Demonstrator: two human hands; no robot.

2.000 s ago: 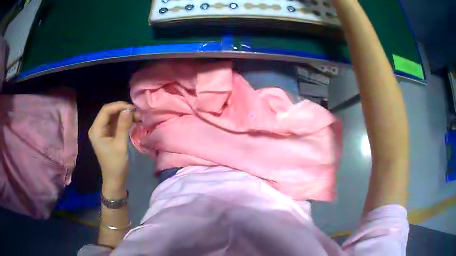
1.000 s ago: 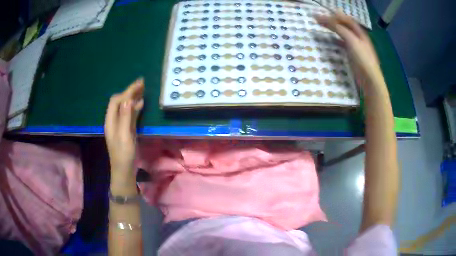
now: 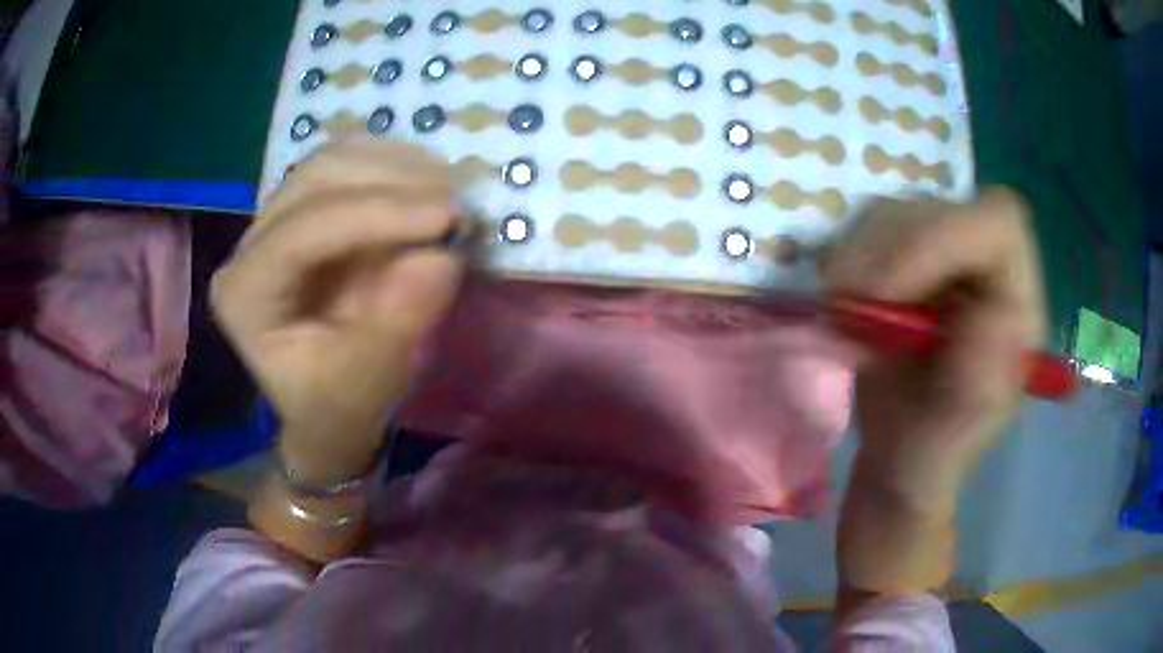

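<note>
My right hand (image 3: 937, 300) is closed around the red pen tool (image 3: 893, 324) at the right of the near edge of the parts tray (image 3: 536, 277). The tool's narrow tip points left. My left hand (image 3: 344, 274) is over the tray's near left corner, fingers pinched together. A small dark round part (image 3: 454, 234) shows at its fingertips; the blur hides its detail. Silver-rimmed discs (image 3: 515, 230) sit in rows on the white tray. Several tan linked-circle positions (image 3: 626, 235) in the middle and right columns have no disc on them.
The dark-green table mat (image 3: 153, 102) with blue tape edge (image 3: 140, 194) lies left of the tray. A light-green label (image 3: 1107, 346) is at the right corner. Another person's pink clothing (image 3: 96, 344) is at the left. Grey floor shows at the lower right.
The tray appears nearer and larger in view. My left hand has come up from beside the mat to the tray. My right hand has come down from the tray's far right and now holds the red pen tool.
</note>
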